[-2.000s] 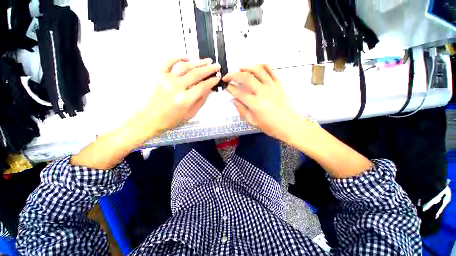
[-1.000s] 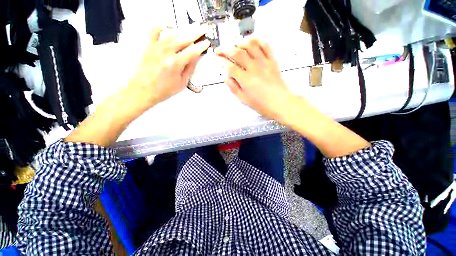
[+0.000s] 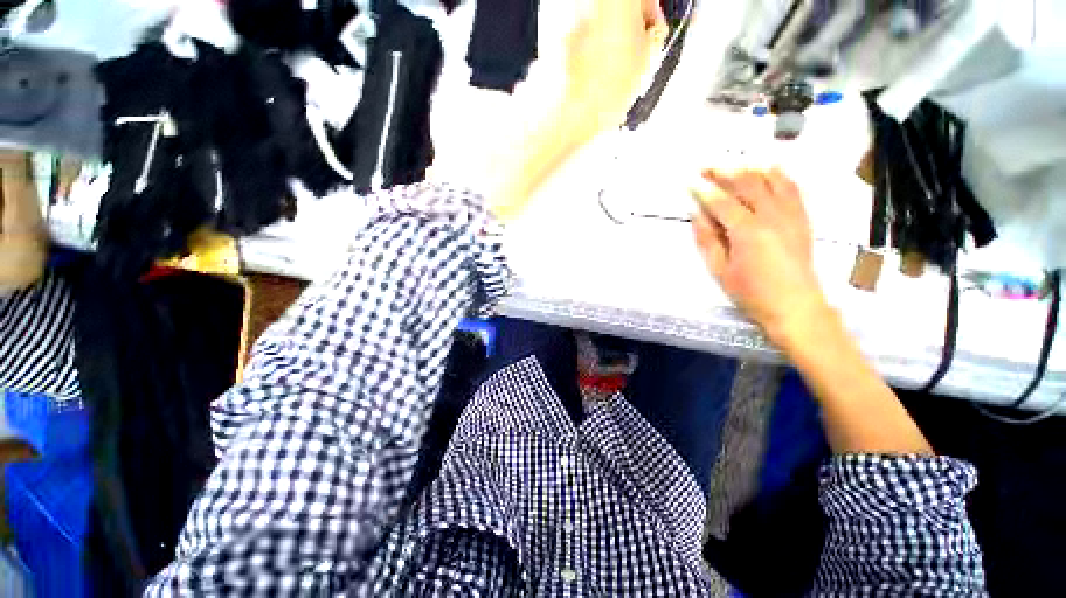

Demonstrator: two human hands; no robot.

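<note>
My left hand (image 3: pixel 596 64) is near the top edge, its fingers partly cut off. Its fingertips are at the upper end of a black zipper (image 3: pixel 664 70) with a pale line, which lies slanted left of the needle area (image 3: pixel 748 94) and seems to be held. My right hand (image 3: pixel 754 240) is over the white table (image 3: pixel 561 251), below the needle area, fingers loosely bent, with nothing visible in it. A thin dark thread (image 3: pixel 643 216) lies between the hands.
Black zipper pieces (image 3: pixel 392 105) hang at the left, beside a plain black stack (image 3: pixel 503 44). A zipper bundle (image 3: pixel 923 175) and brown tabs (image 3: pixel 866 269) are at the right. Black straps (image 3: pixel 949 327) cross the front edge. Another person's arm (image 3: pixel 18 222) shows at far left.
The view has swung left. My left hand has left the needle area, going up and left, and a zipper shows beside it. My right hand has drawn back from the needle area.
</note>
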